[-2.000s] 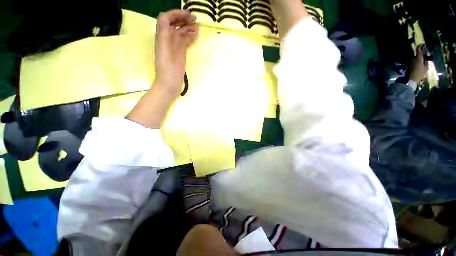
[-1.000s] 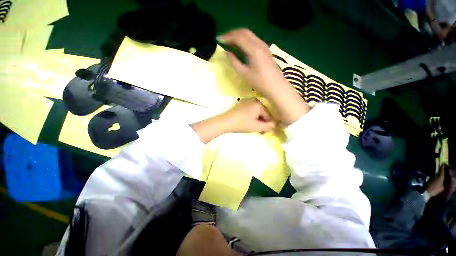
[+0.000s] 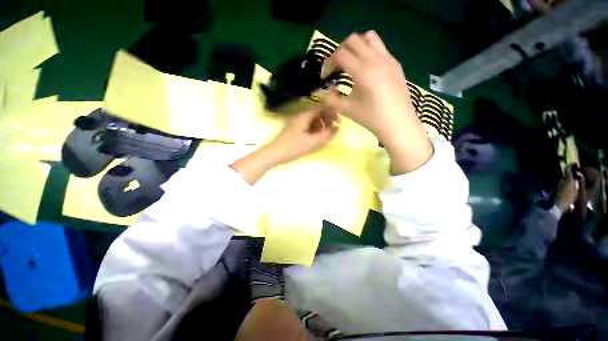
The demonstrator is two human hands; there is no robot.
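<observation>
A dark, blurred piece (image 3: 292, 85), which looks like an oval shell, is off the yellow paper in front of me. My right hand (image 3: 370, 83) has its fingers on the right side of this piece and grips it. My left hand (image 3: 308, 136) is just below, fingers curled near its lower edge; whether it holds anything is unclear. A die-cut sheet with rows of black arcs (image 3: 433, 112) lies behind my right hand, partly hidden. Plain yellow backing papers (image 3: 193, 110) lie under and left of the hands.
Two dark shells with cut-outs (image 3: 127, 186) and a shinier banded piece (image 3: 150, 142) lie at left. More dark pieces (image 3: 163, 50) lie at the far side. A pale metal bracket (image 3: 493, 60) stands far right. A blue stool (image 3: 40, 266) is at lower left. Another person's hand (image 3: 568, 190) shows at right.
My right hand has come from the dark heap with a dark piece now in its fingers. My left hand has moved slightly left and up. The view has shifted.
</observation>
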